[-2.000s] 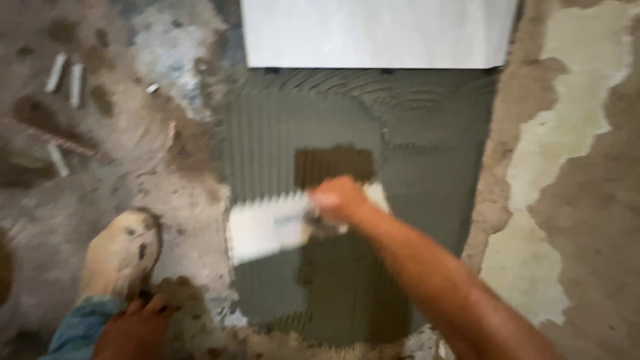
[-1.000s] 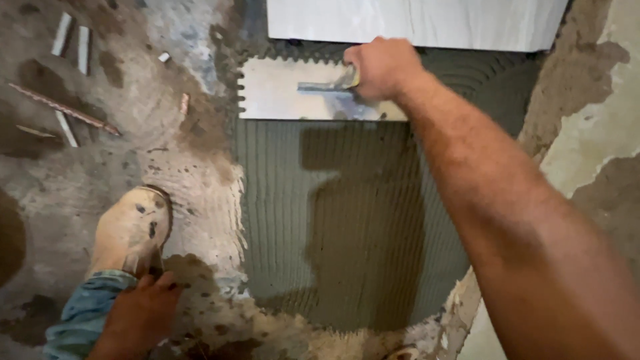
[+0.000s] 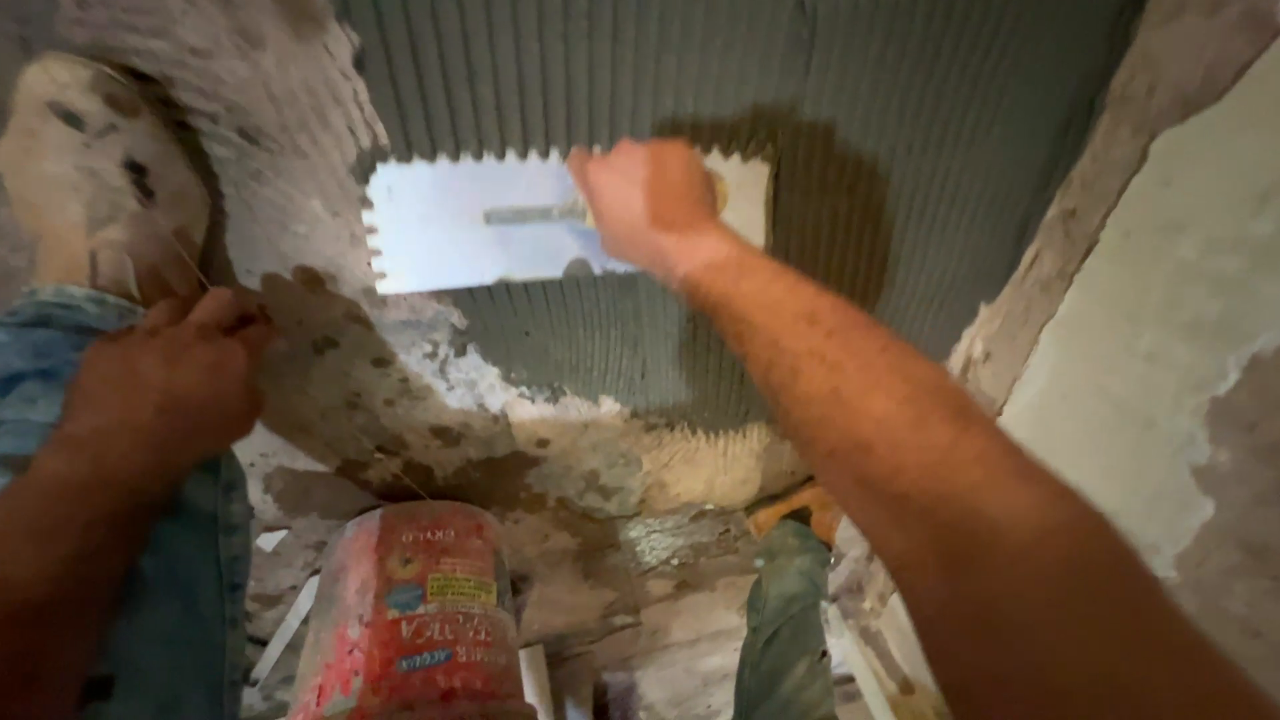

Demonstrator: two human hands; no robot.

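My right hand [image 3: 655, 205] grips the handle of a square-notched steel trowel [image 3: 450, 240], whose plate lies over grey-green ridged tile adhesive [image 3: 590, 345] on the floor. Notches show along the plate's upper long edge and its left end. Fairly straight ridges run above the plate, and more lie below it. My left hand [image 3: 165, 380] rests near my knee and the ankle of a stained tan shoe [image 3: 105, 190]; its fingers are bent, and whether they hold anything is unclear.
A red plastic bucket [image 3: 410, 620] bearing writing stands at the bottom, left of centre. Bare, patchy floor [image 3: 600, 470] borders the adhesive. A pale patch [image 3: 1140, 300] lies at the right. My other leg, in a greenish trouser leg [image 3: 787, 620], is at the bottom, with light strips nearby.
The trowel in my right hand has come from beside the large pale tile down to the adhesive's near end. More ridges show across the bed than two seconds ago. The view has shifted nearer my body.
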